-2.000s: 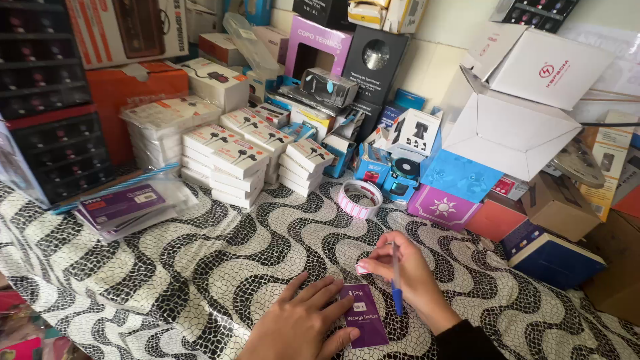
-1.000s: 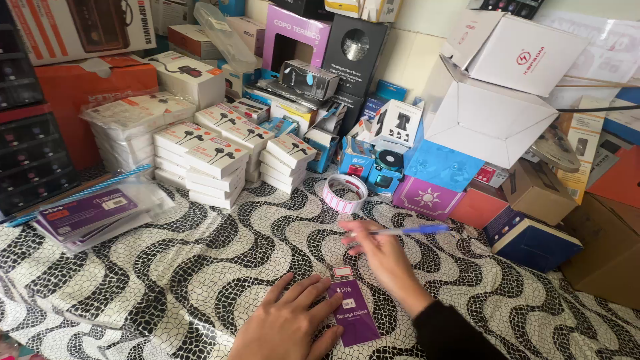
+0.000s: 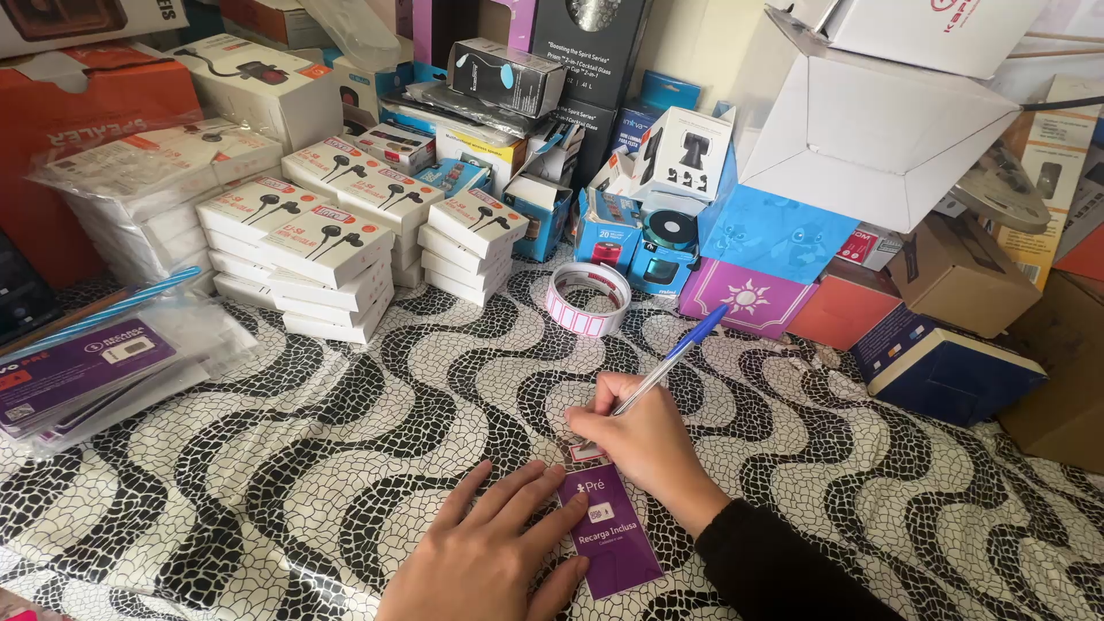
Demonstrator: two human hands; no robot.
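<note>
A purple SIM card pack (image 3: 614, 552) lies on the patterned tablecloth, and a small red-bordered white label (image 3: 588, 451) shows at its top edge. My left hand (image 3: 500, 543) rests flat with fingers spread, its fingertips touching the pack's left side. Between the fingers of my right hand (image 3: 642, 431) is a clear ballpoint pen with a blue cap on its upper end (image 3: 681, 349). That hand is over the label, and the pen's tip is hidden behind the fingers. Beyond it stands a roll of red-bordered labels (image 3: 588, 299).
Stacks of white earphone boxes (image 3: 328, 289) stand at the back left. Purple packs in a plastic bag (image 3: 82, 366) lie far left beside a blue striped straw (image 3: 108, 310). Behind the roll are small blue boxes (image 3: 662, 259); a dark blue box (image 3: 957, 375) and an open white box (image 3: 849, 129) are at the right.
The pen has swung from nearly level to slanting up to the right, and my right hand has come down over the label. My left hand stays beside the pack.
</note>
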